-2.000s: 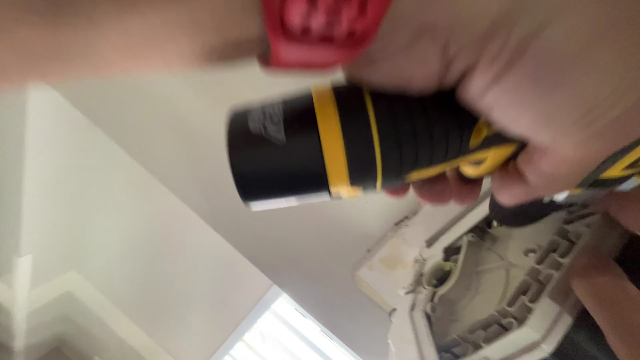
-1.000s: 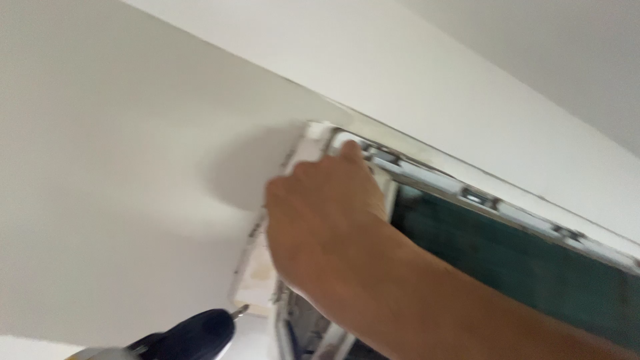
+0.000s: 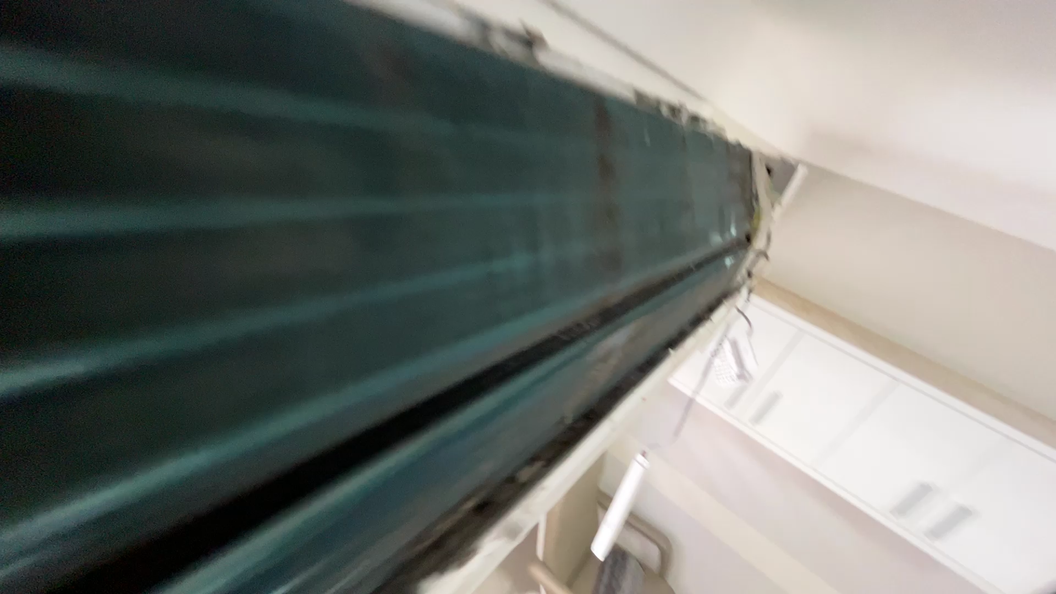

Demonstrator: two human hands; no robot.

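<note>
Neither my left hand nor my right hand shows in the view now. A long dark green finned panel (image 3: 371, 247), probably the coil of a wall-mounted air conditioner, fills the left and middle, blurred and very close. Along its upper edge runs a pale, soiled casing edge (image 3: 577, 70), and a pale lower edge (image 3: 569, 454) borders it below. At the far end of the unit, a pale end piece (image 3: 763, 206) meets the wall. A thin cable (image 3: 697, 392) hangs there, with a small white part (image 3: 620, 505) at its lower end.
The ceiling (image 3: 916, 91) lies close above the unit. White cabinets with handles (image 3: 858, 429) stand beyond at the lower right. At the bottom, partly cut off, is what looks like a chair (image 3: 652, 536). The view is tilted and blurred.
The view has swung strongly along the unit. The hand that touched the unit's upper corner a second ago has left view, as has the black and yellow power tool.
</note>
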